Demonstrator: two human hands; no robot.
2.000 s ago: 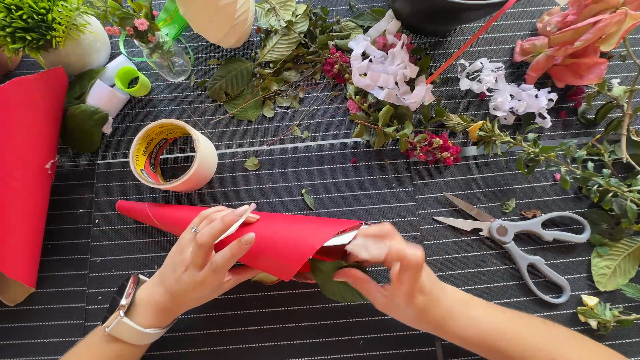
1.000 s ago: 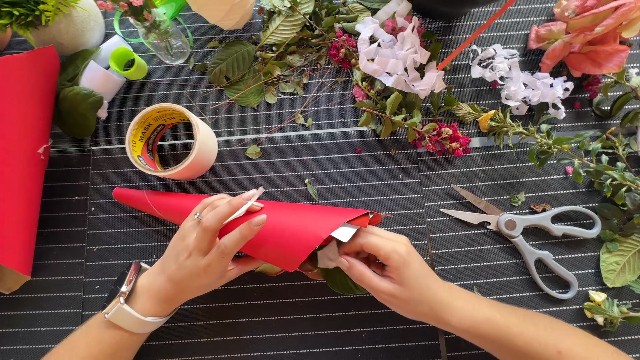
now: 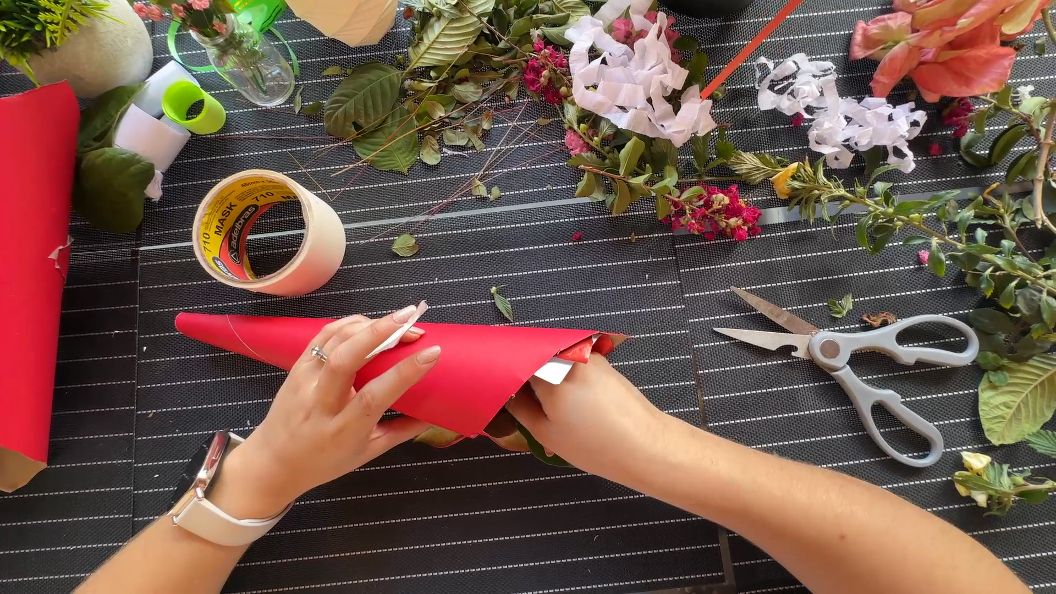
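Observation:
A red paper cone (image 3: pixel 462 371) lies on its side, its tip to the left and its mouth to the right. My left hand (image 3: pixel 355 396) grips it around the middle, with a small white strip (image 3: pixel 400 328) at the fingertips. My right hand (image 3: pixel 577 412) reaches into the mouth; its fingertips are hidden there, so what they hold cannot be told. White paper (image 3: pixel 553 370) and green leaves show at the mouth. A roll of masking tape (image 3: pixel 318 239) stands beyond the cone. Scissors (image 3: pixel 827 351) with grey handles lie spread apart to the right.
Another red paper piece (image 3: pixel 33 272) lies at the left edge. A glass vase (image 3: pixel 252 70), a green ring (image 3: pixel 194 107) and white rolls are at the upper left. Leafy cuttings, pink flowers (image 3: pixel 718 213) and white curled paper (image 3: pixel 635 74) spread across the back and right.
My right hand has gone deeper into the cone's mouth, its fingers now mostly hidden. My left hand keeps its grip on the cone.

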